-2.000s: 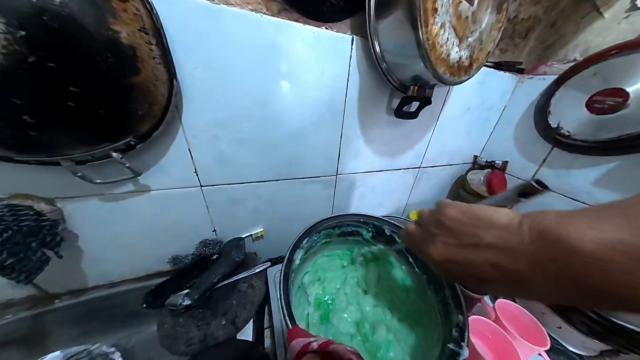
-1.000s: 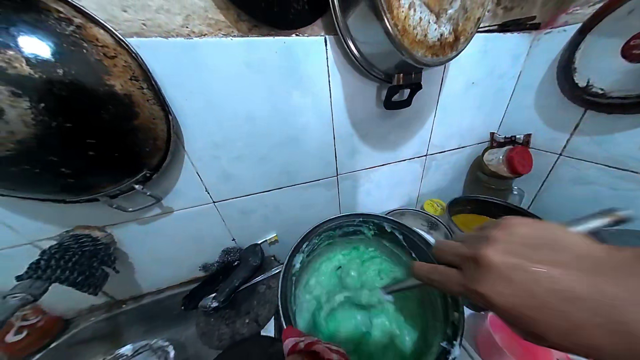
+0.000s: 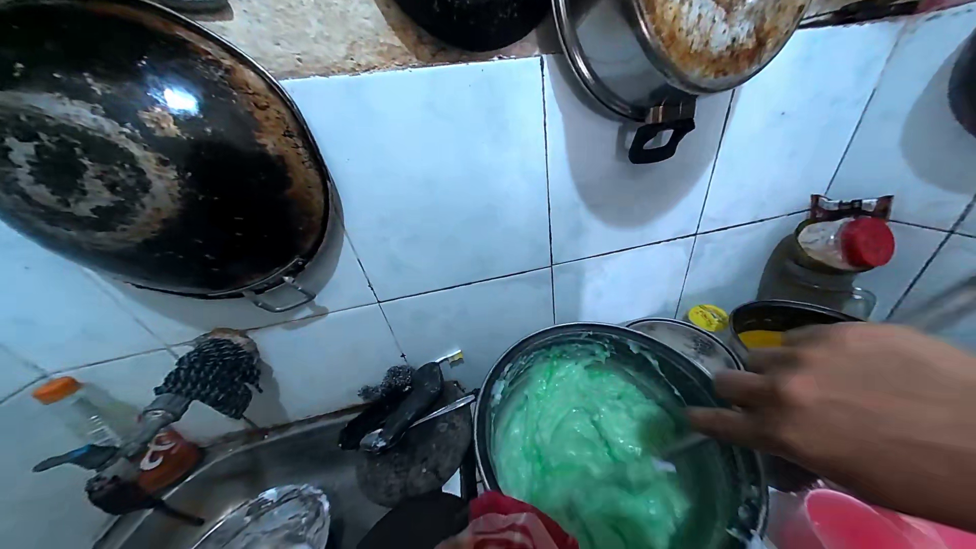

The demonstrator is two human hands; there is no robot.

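A metal pot (image 3: 488,427) holds a thick, glossy green mixture (image 3: 587,442). Over its right rim my right hand (image 3: 808,404) is closed on a stirring utensil, whose blurred handle (image 3: 945,305) sticks out to the upper right. The utensil's lower end dips into the mixture and is partly blurred. At the pot's near left rim lies a red and white cloth (image 3: 518,524); my left hand cannot be made out there. Behind the pot, at the tiled wall, a round metal lid or bowl (image 3: 686,339) shows in part.
On the left, a steel sink (image 3: 282,450) has a tap (image 3: 152,427) and bottles beside it. Black-handled items and a spoon (image 3: 438,412) lie at its edge. Pink cups (image 3: 846,518), a jar with a red lid (image 3: 867,242) and a pan with yellow contents (image 3: 762,338) are right. Pans hang above.
My right hand has moved from the pot's upper rim to its right side, still on the utensil. The green mixture has been swirled into a different shape. The view has shifted left, showing more sink.
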